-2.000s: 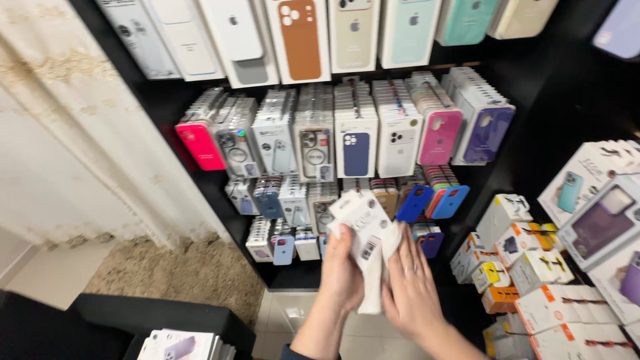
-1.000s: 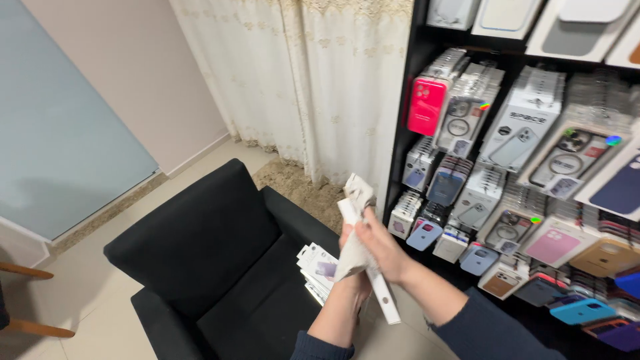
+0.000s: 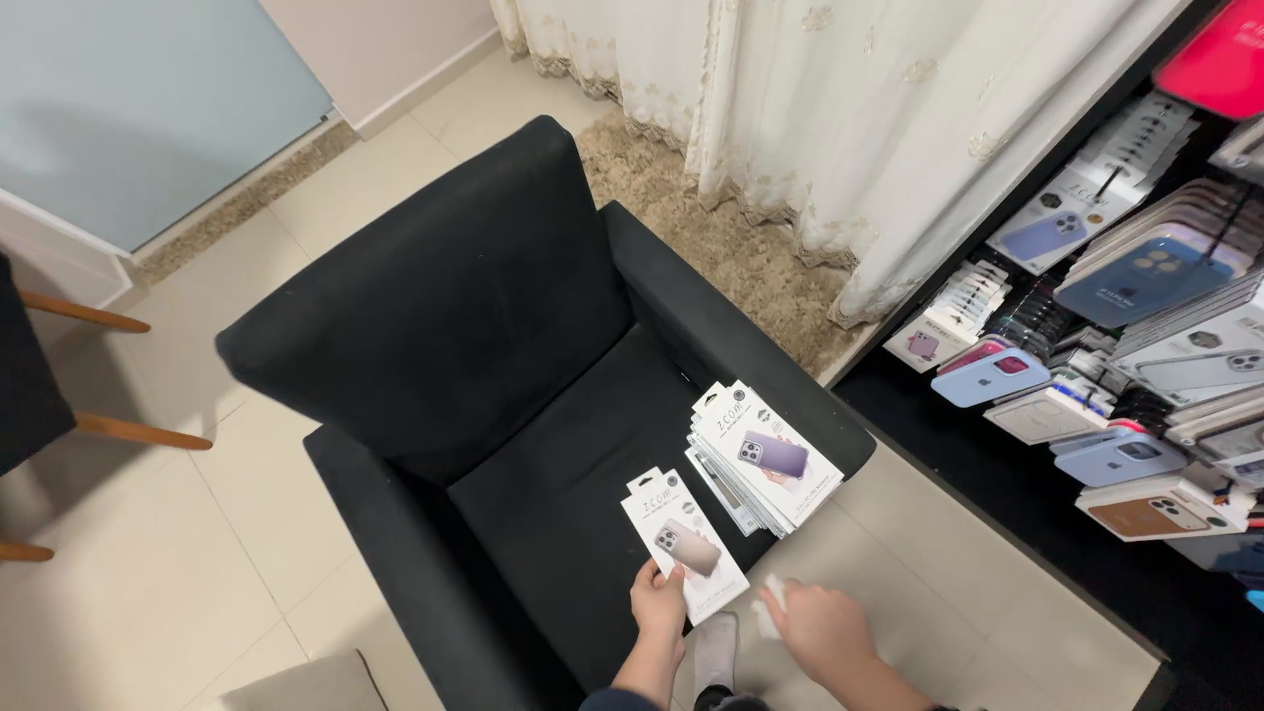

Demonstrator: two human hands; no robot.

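Note:
My left hand [image 3: 660,602] grips the lower end of a white phone case package [image 3: 685,546] with a beige case pictured on its front, held over the seat of a black armchair [image 3: 553,474]. Close by on the right, a stack of similar white packages [image 3: 775,454] lies on the seat beside the armrest, the top one showing a purple case. Crumpled white cloth or tissue [image 3: 768,604] is in my right hand [image 3: 818,627], which is right of the held package and below the stack.
A black display rack [image 3: 987,474] with hanging phone cases [image 3: 990,377] stands at the right. Behind the armchair are a white curtain [image 3: 790,128] and a brown shaggy rug [image 3: 681,197]. Wooden chair legs [image 3: 143,432] show at the left, and a beige cushioned piece [image 3: 301,686] at the bottom.
The view has swung from the rack to the armchair. My hands, together around a package and white cloth before, are now apart: the package in my left, the cloth in my right.

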